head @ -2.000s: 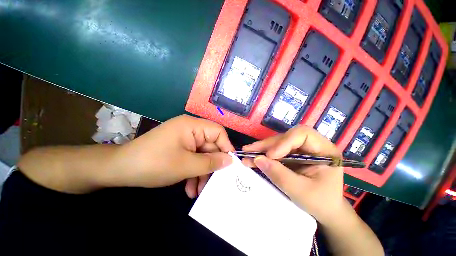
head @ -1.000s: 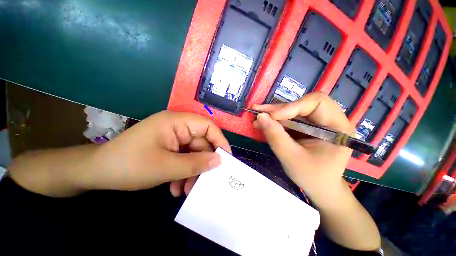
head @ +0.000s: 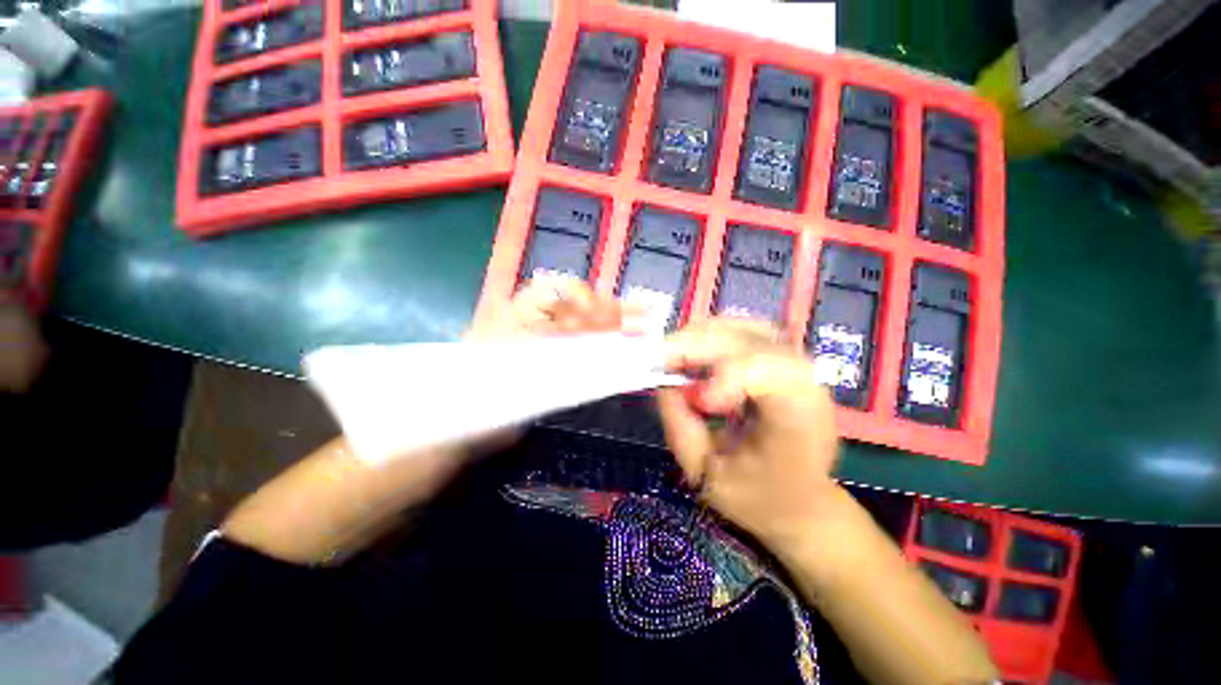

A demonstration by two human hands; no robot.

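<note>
The white label sheet [head: 455, 388] is blurred and tilted almost edge-on in front of my body. My left hand [head: 556, 315] is partly hidden behind the sheet and holds it. My right hand [head: 757, 408] is at the narrow right end of the sheet, with its fingertips closed on it. No tweezers can be made out. Just beyond my hands is the red foam tray [head: 991, 268] with two rows of open-back phones [head: 849, 321]. My hands and the sheet cover the lower parts of some near-row phones.
A second red tray of phones [head: 335, 187] lies at the upper left, and another [head: 83, 147] at the left edge. A white paper [head: 763, 22] lies beyond the main tray. A red tray [head: 1024, 562] is below the bench edge. Part of a person [head: 80, 442] shows at left.
The view has widened and shows whole trays. The label sheet has swung up and left, from hanging flat to nearly edge-on. My right hand has come back from the tray to the sheet; the tweezers no longer show.
</note>
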